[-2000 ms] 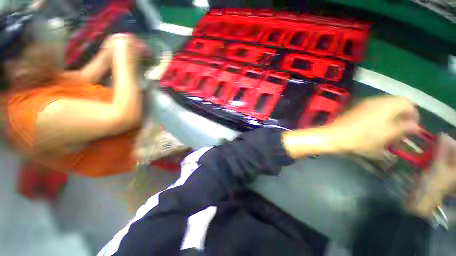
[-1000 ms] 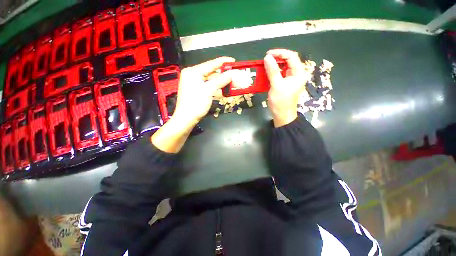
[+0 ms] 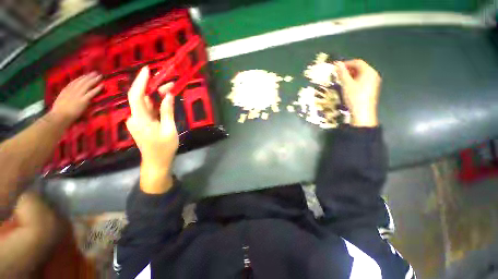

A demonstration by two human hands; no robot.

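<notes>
My left hand (image 3: 154, 128) is over the right part of the black tray (image 3: 218, 132). Its thumb and forefinger are at the lower end of a red plastic housing (image 3: 177, 65), which lies slanted above the other housings; the grip is blurred. My right hand (image 3: 359, 91) is at the right edge of the loose heap of mixed white, tan and black pieces (image 3: 322, 103). Its thumb and forefinger are close together, and any piece between them is too small to tell. A paler heap of small cream pieces (image 3: 255, 91) lies between the tray and the mixed heap.
Another person's hand (image 3: 76, 97) reaches over the left part of the tray, with a bare forearm (image 3: 30, 139) at the left edge. A pale strip (image 3: 306, 34) runs behind the dark bench (image 3: 437, 87), with a green surface beyond. A blurred red object (image 3: 478, 163) is at the right.
My hands have parted from around the housing above the heaps. The left moved to the tray, the right to the mixed heap. Another person's hand has come over the tray's left side.
</notes>
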